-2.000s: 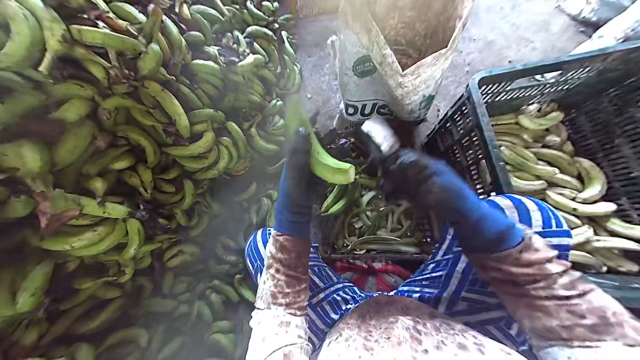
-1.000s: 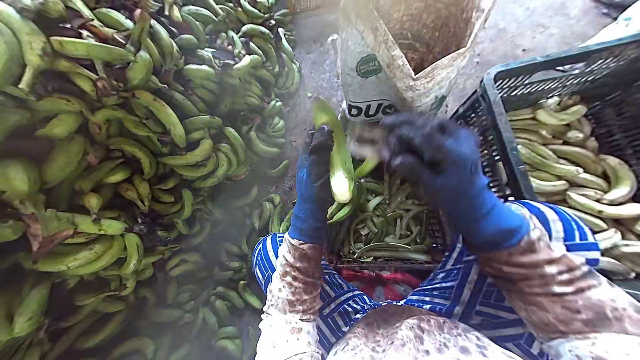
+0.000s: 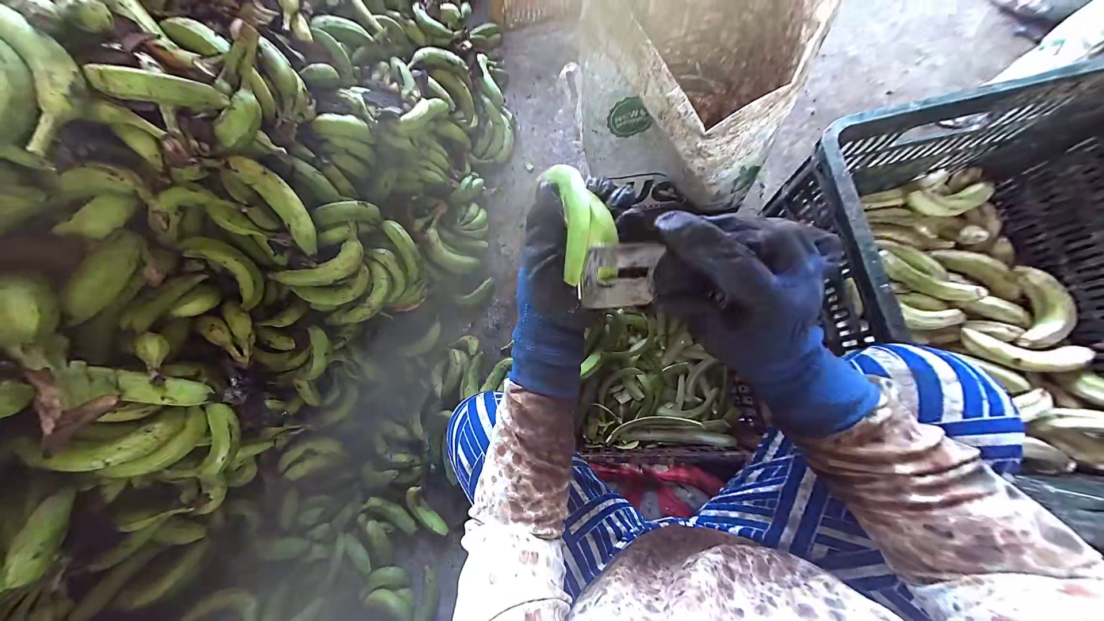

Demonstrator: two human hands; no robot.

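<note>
My left hand [image 3: 552, 267], in a blue and black glove, grips a green plantain [image 3: 595, 220] held roughly upright, with a strip of peel partly lifted along it. My right hand [image 3: 750, 293], gloved the same way, holds a flat metal peeler [image 3: 619, 276] with a slot, its edge against the plantain. The right fingers hide the tool's handle. Below both hands, green peel strips [image 3: 655, 371] fill a crate between my knees.
Unpeeled green plantains [image 3: 285, 198] are heaped along the left. A dark plastic crate [image 3: 832, 164] at the right holds peeled plantains [image 3: 992, 285]. Ahead, an open white sack [image 3: 634, 95] stands on the concrete floor [image 3: 539, 103].
The blurred right hand of the earlier frames is now steadier, with the peeler against the plantain. The left hand has kept its hold on a plantain.
</note>
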